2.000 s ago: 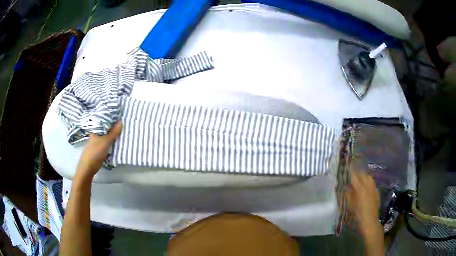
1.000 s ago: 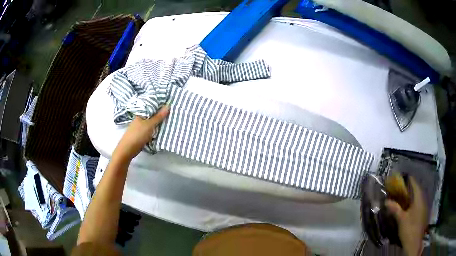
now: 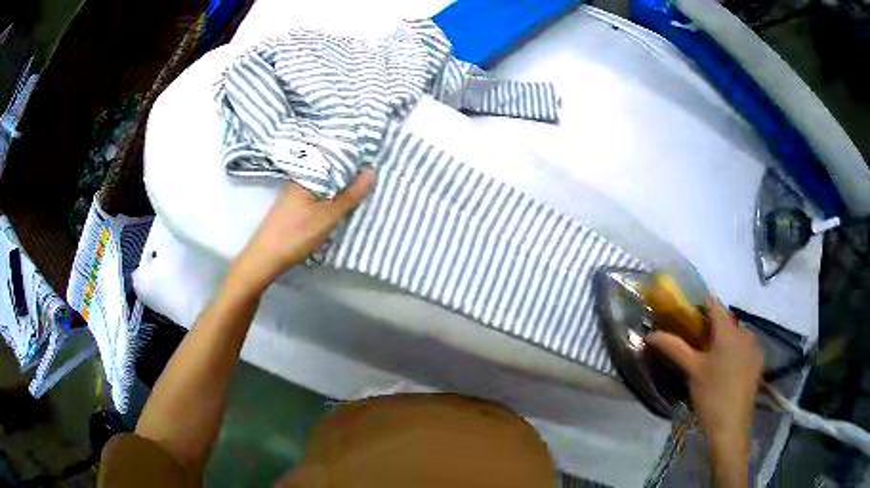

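Note:
The striped garment (image 3: 486, 253) lies on the white padded board (image 3: 196, 214), one long flat part stretched toward the right, the rest bunched at the upper left. My left hand (image 3: 300, 224) holds the garment between thumb and fingers where the flat part meets the bunched part. My right hand (image 3: 715, 362) is around the yellow-tan handle of the steam iron (image 3: 644, 334). The iron's metal body covers the right end of the flat striped part. Its underside is hidden.
A blue board (image 3: 506, 29) lies at the far side. A second iron-like piece (image 3: 782, 229) with a white stub is at the right. A white pad on a blue base (image 3: 763, 114) curves along the far right. A brown basket (image 3: 57, 143) and striped pieces (image 3: 114, 286) are left; a pale hose (image 3: 820, 424) is lower right.
My right hand has brought the iron from the rest pad leftward onto the garment's right end. My left hand stays on the garment. The camera view has shifted and turned.

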